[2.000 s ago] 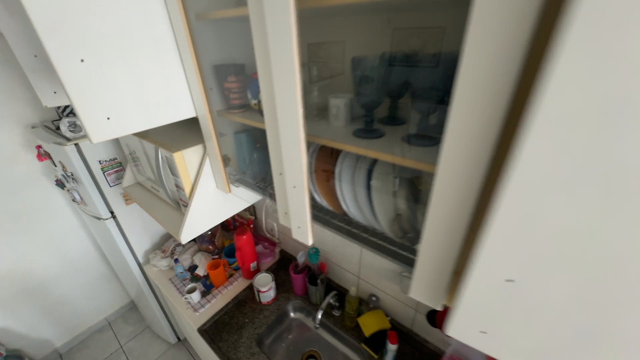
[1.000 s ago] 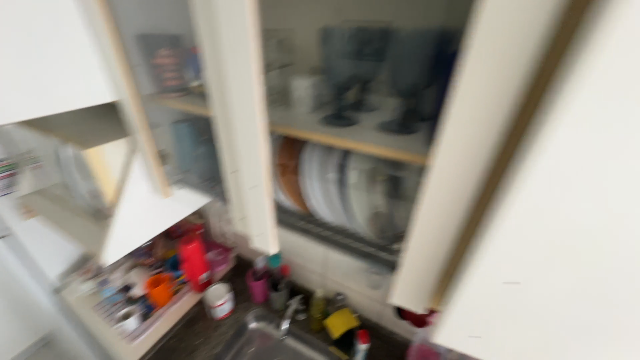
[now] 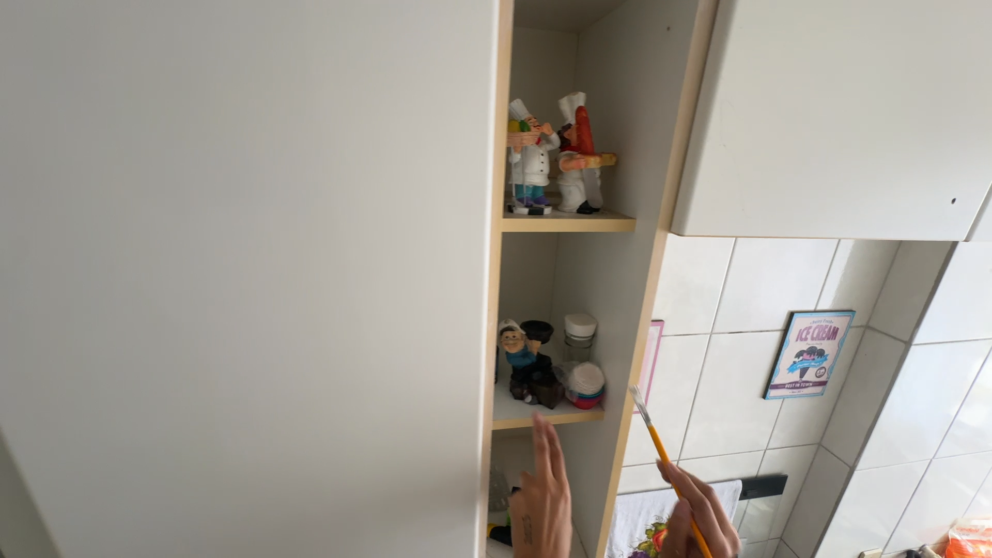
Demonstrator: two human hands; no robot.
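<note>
My left hand is raised before the lower compartment of a narrow open shelf unit, its fingers pointing up near a shelf edge, with nothing in it. To the right, my right hand holds a thin paintbrush with a yellow handle, bristles up, beside the unit's side panel. On the middle shelf, above my left hand, are a dark figurine with a blue top, a glass jar with a white lid and a stack of small cups. Two chef figurines stand one shelf higher.
A large white cabinet door fills the left side. An upper white cabinet hangs at the right. Below it are wall tiles, an ice cream picture, a hanging towel with a fruit print and a black bar.
The view has swung from the glass-door cupboard and sink to the open shelves. Both hands and the paintbrush are now in sight; neither hand shows in the earlier frames.
</note>
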